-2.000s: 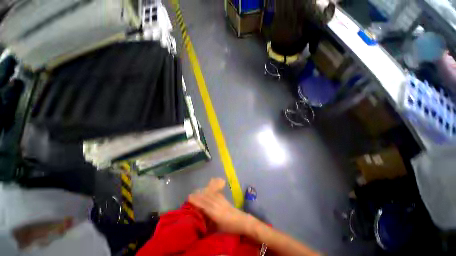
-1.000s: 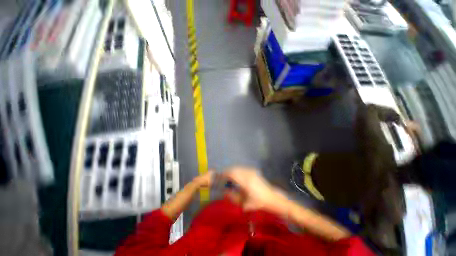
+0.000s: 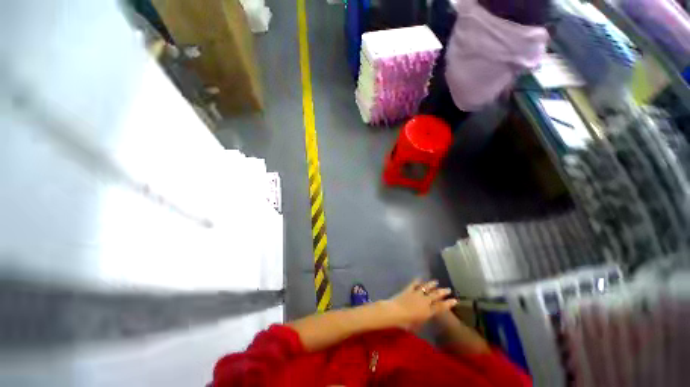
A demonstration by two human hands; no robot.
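My left hand [image 3: 421,302] is low in the middle of the head view, bare, reaching across my red-sleeved body. Its fingers are slightly apart and a ring shows on one. No object shows in it. My right hand [image 3: 448,320] is under or behind the left hand and mostly hidden; only the wrist and forearm show clearly. The two hands touch or overlap. No work piece is seen in either hand.
A yellow line, black-striped nearer me [image 3: 312,174], runs along the grey floor. A red stool [image 3: 424,143] stands ahead right, near a seated person and a white-pink stack [image 3: 397,75]. White trays [image 3: 529,249] are stacked at right. A large white surface [image 3: 151,196] fills the left.
The view has moved along the aisle; the red stool is nearer and white surfaces replace the tray racks at left. My left hand now reaches across over my right.
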